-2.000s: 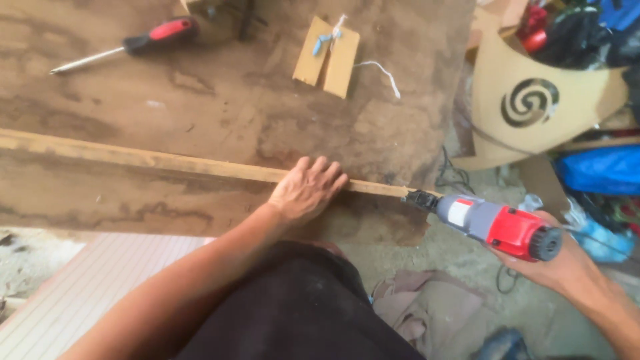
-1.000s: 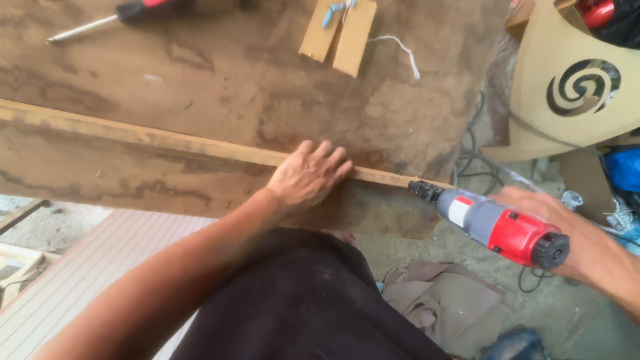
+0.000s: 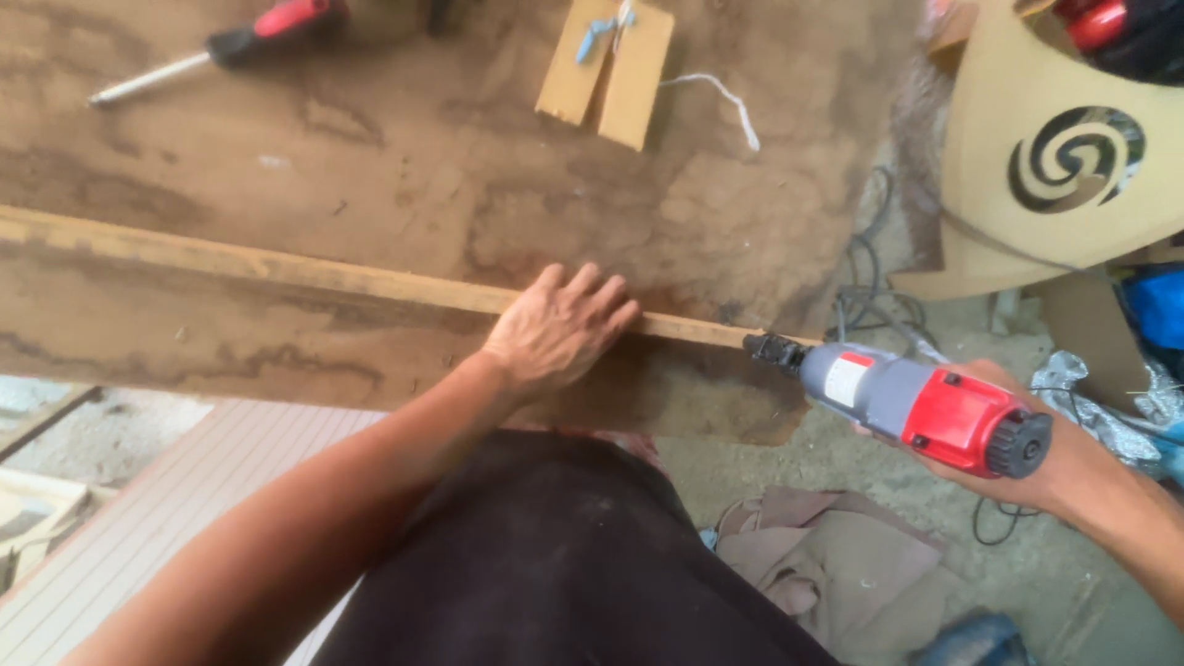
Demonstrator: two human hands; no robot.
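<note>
A long narrow wooden strip (image 3: 370,275) lies across a stained plywood board (image 3: 555,203). My left hand (image 3: 564,324) rests over the strip, its fingers pressing around it. My right hand (image 3: 1017,444) is wrapped around a red and grey corded power tool (image 3: 925,407), whose body partly hides the fingers. The tool's black nose touches the strip near its right end, by the board's edge. A screwdriver (image 3: 231,46) with a red and black handle lies at the upper left. Two small wooden pieces (image 3: 638,83) with a light blue item and white string lie at the top middle.
At the right are a tan panel with a spiral cut-out (image 3: 999,222), dark cables (image 3: 860,250) on the floor and crumpled silvery material (image 3: 1073,388). Brown cloth (image 3: 832,555) lies on the floor below the board. A white grooved panel (image 3: 203,499) is at the lower left.
The tool's nose stays at the strip's right end, and my left hand remains on the strip. The view has shifted somewhat.
</note>
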